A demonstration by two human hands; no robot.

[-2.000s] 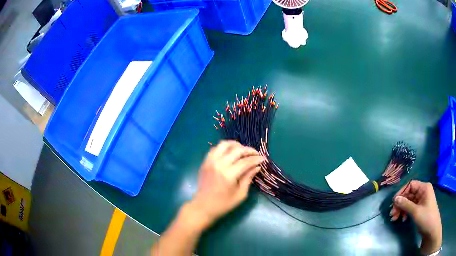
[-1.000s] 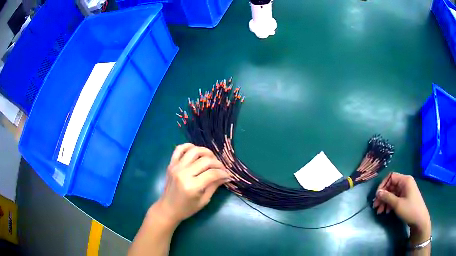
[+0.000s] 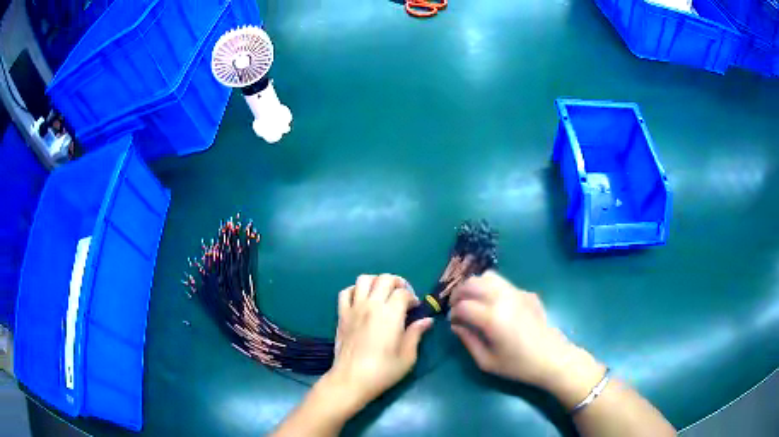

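The curved bundle of black wire leads (image 3: 295, 352) lies on the dark green table, with orange and silver tips fanned out at its left end. Its right end has copper-brown sleeves (image 3: 455, 271) and shiny tips beside a yellow tie (image 3: 432, 303). My left hand (image 3: 376, 331) is closed over the bundle just left of the tie. My right hand (image 3: 508, 329) is blurred, its fingers curled at the bundle's right end; what it holds is hidden. Part of a thin single lead shows below the bundle. The paper slip is mostly or fully hidden by my left hand.
An open blue parts bin (image 3: 628, 235) stands at right. A large blue tote (image 3: 128, 299) holding a white sheet (image 3: 77, 311) is at left, another tote (image 3: 162, 102) behind it. A pink-white fan (image 3: 266, 111) stands near them. Orange-handled scissors (image 3: 424, 8) and blue bins (image 3: 675, 32) are at the far edge.
The view has swung right, bringing the parts bin fully in. My left hand has moved along the bundle to near the tie. My right hand has come in against the sleeved right end.
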